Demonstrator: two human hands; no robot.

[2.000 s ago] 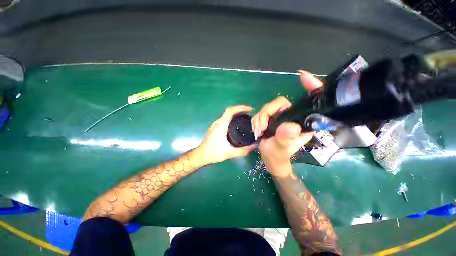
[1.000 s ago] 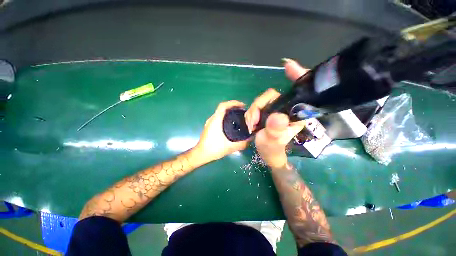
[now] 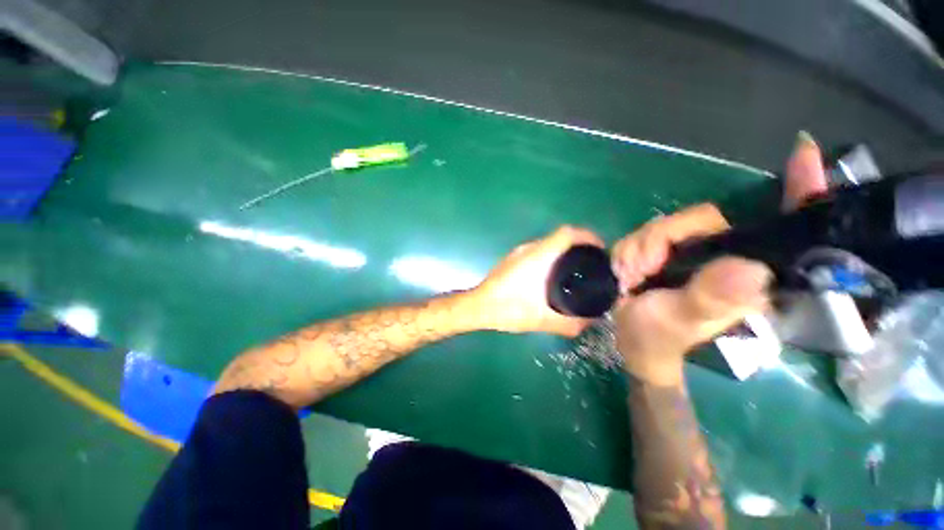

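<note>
My left hand [image 3: 528, 285] holds the black cylindrical housing [image 3: 583, 281] over the green bench, its dark round face turned up. My right hand [image 3: 688, 285] is wrapped around the front part of the black electric screwdriver [image 3: 818, 233], just right of the housing. The screwdriver's tip is hidden among my right fingers, close to the housing's edge; I cannot tell if it touches. Small screws [image 3: 588, 350] are scattered on the bench below the hands. The screw feeder [image 3: 749, 347] shows only partly beneath the screwdriver.
A lime-green tool [image 3: 371, 156] with a thin pale wire [image 3: 287, 189] lies on the bench [image 3: 311, 300] at the left. A clear bag of screws [image 3: 890, 357] lies at the right. A small bolt [image 3: 875, 463] is near the front right. The dark conveyor [image 3: 466, 52] runs behind.
The view has turned and shifted, so the bench now slants and the hands appear further right. Both hands keep their holds on the housing and the screwdriver.
</note>
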